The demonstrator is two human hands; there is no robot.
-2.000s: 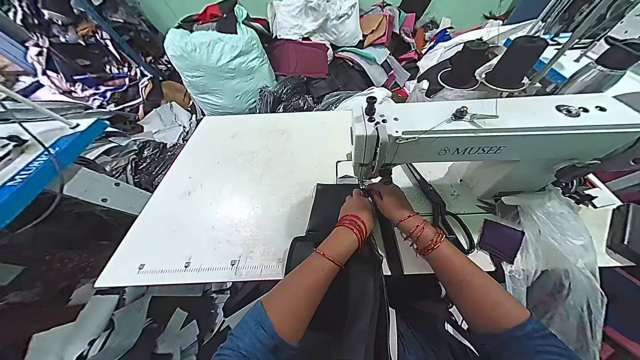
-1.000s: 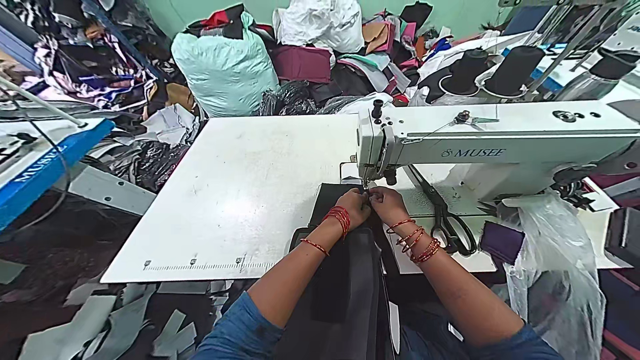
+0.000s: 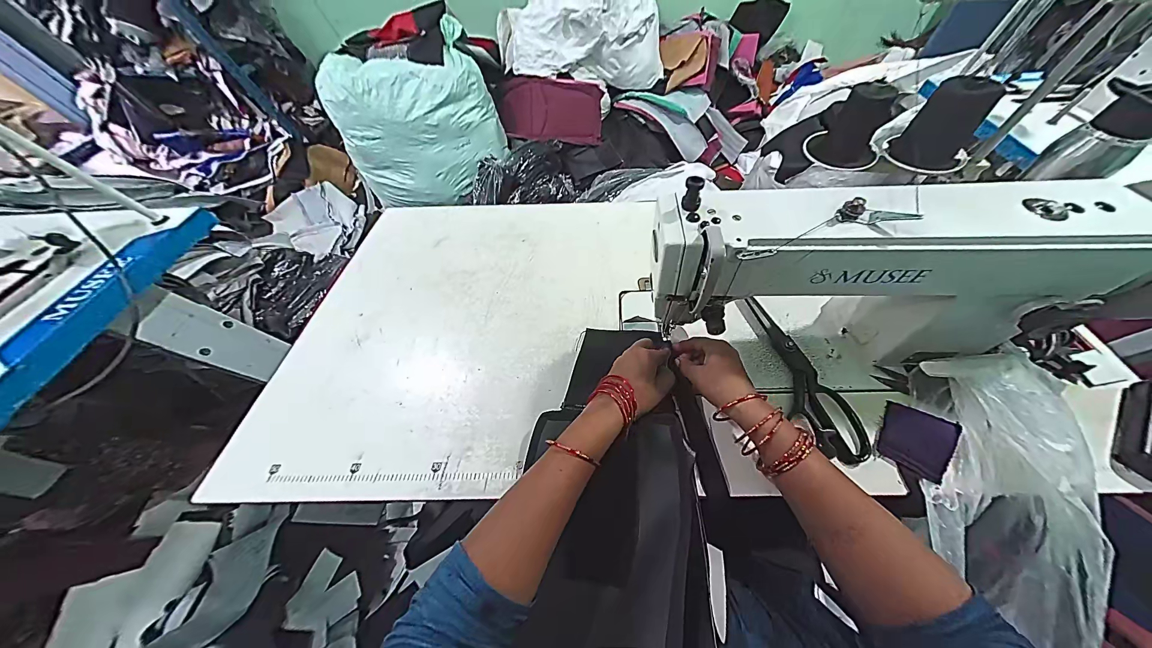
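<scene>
Both my hands are close together just in front of the needle and presser foot of a white sewing machine (image 3: 864,261). My left hand (image 3: 643,371) pinches the edge of a black fabric piece (image 3: 621,513), which hangs over the table's near edge toward my lap. Close beside it, my right hand (image 3: 711,367) grips a narrow black strip (image 3: 700,441) at the same spot. The fingertips partly hide the needle area. Black-handled scissors (image 3: 814,396) lie under the machine arm, right of my right hand.
The white table (image 3: 414,342) extends left, with a printed ruler at its near edge. A dark purple fabric piece (image 3: 918,441) and a clear plastic bag (image 3: 1008,450) are at right. Black thread cones (image 3: 945,121) stand behind the machine. Bags and fabric scraps are piled beyond the table.
Both hands stay at the needle area, with their fingers slightly shifted. The scissors have not moved on the table.
</scene>
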